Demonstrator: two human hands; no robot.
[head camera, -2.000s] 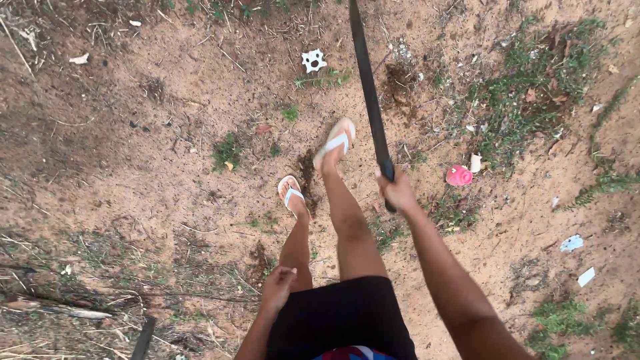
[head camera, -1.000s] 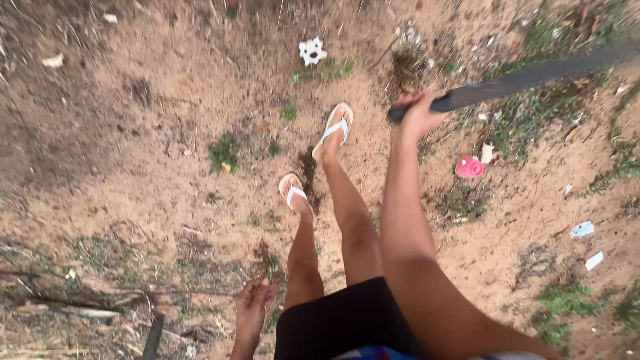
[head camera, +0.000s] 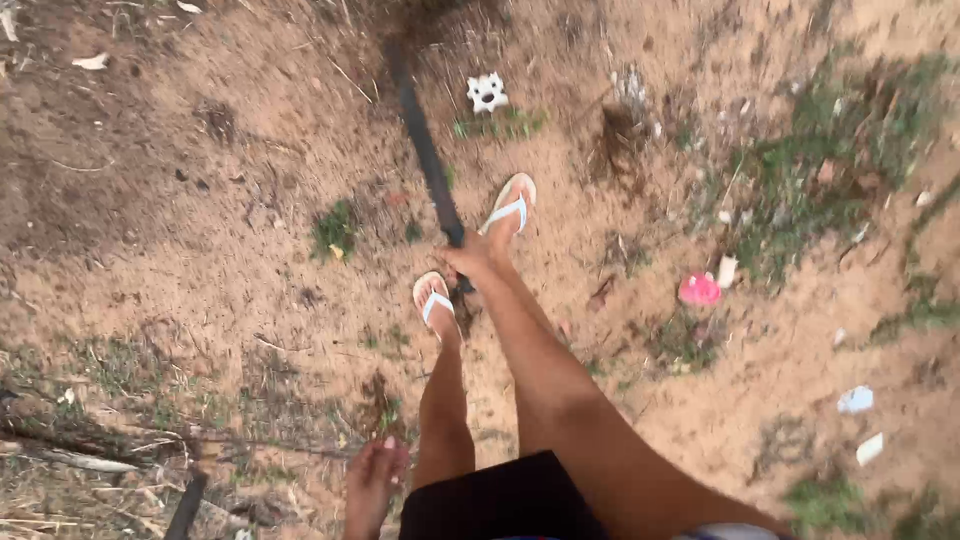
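My right hand (head camera: 471, 259) is closed on the dark handle of a long machete (head camera: 424, 142), held out in front of my feet. The blade points up the view and slightly left, and its far end blurs against dark, dry plant matter. Down by my left thigh, my left hand (head camera: 376, 466) hangs with its fingers loosely curled and nothing seen in it. Both feet stand on sandy soil in white flip-flops (head camera: 435, 300).
A white star-shaped piece (head camera: 487, 93) with holes lies beyond my feet. To the right are a crushed pink item (head camera: 700, 289), pale scraps (head camera: 856, 399) and green weeds (head camera: 817, 165). A dark stick (head camera: 187, 506) and a dry branch (head camera: 90, 460) lie at lower left.
The machete has swung from pointing right a second ago to pointing up and left. My right hand has moved left and down, close in front of my feet, still gripping the handle.
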